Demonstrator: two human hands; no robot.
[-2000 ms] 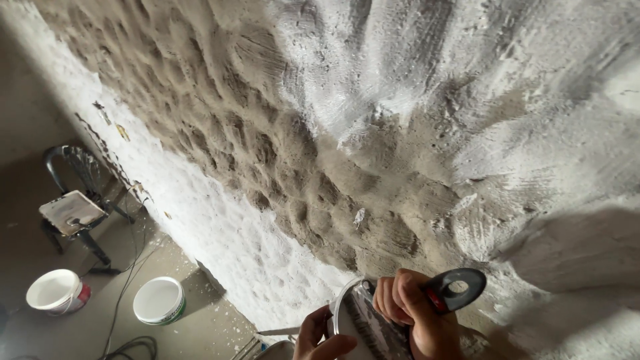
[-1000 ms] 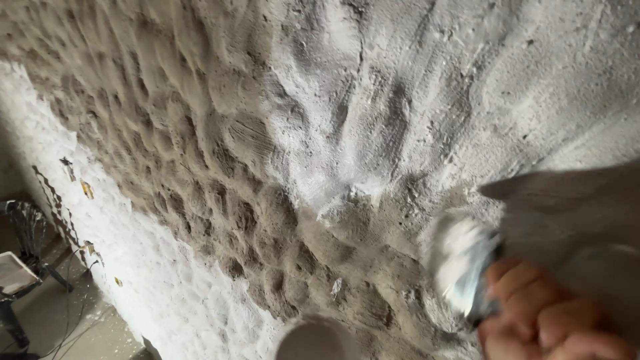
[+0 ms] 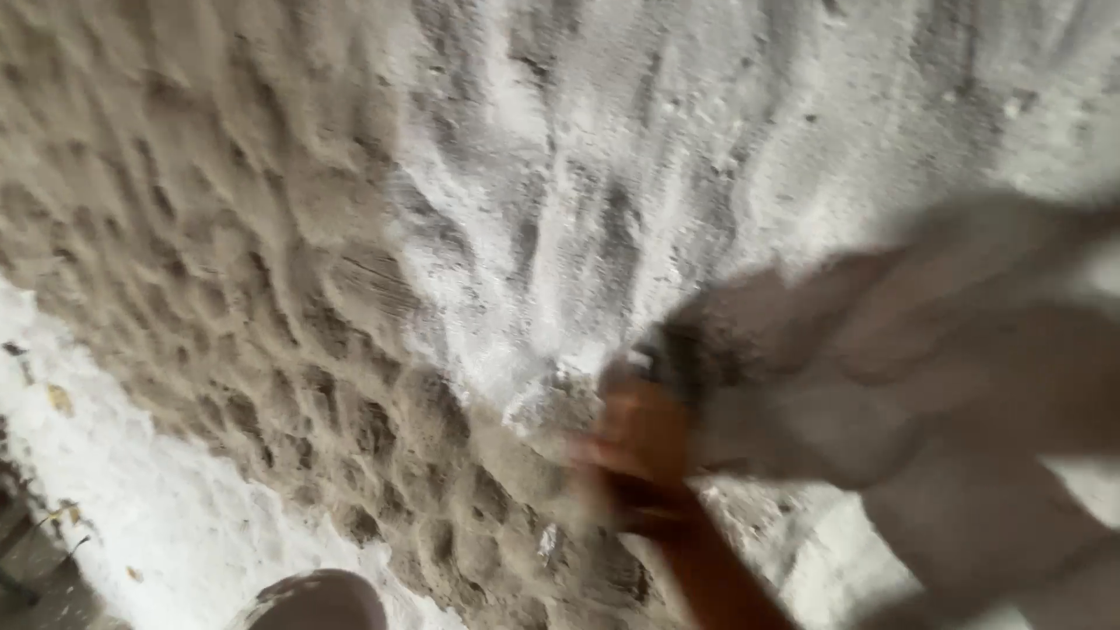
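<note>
My right hand [image 3: 639, 446], blurred by motion, is closed around a paintbrush [image 3: 661, 350], of which only a dark blurred part shows at the top of the fist. Hand and brush are at the textured wall [image 3: 219, 262], by the edge where white paint [image 3: 542, 262] meets the bare brown-grey surface. Whether the bristles touch the wall cannot be told. At the bottom edge part of a round container [image 3: 319, 604] shows. My left hand is out of view.
A white-painted band [image 3: 131, 472] runs along the lower left of the wall, with small yellowish spots on it. Dark objects on the floor [image 3: 57, 604] are partly seen at the lower left corner. A broad shadow falls across the wall at the right.
Two seconds ago both hands were together at the bottom with the brush; my left hand has since left the view. My right hand has moved up to the wall with the brush. The view has shifted.
</note>
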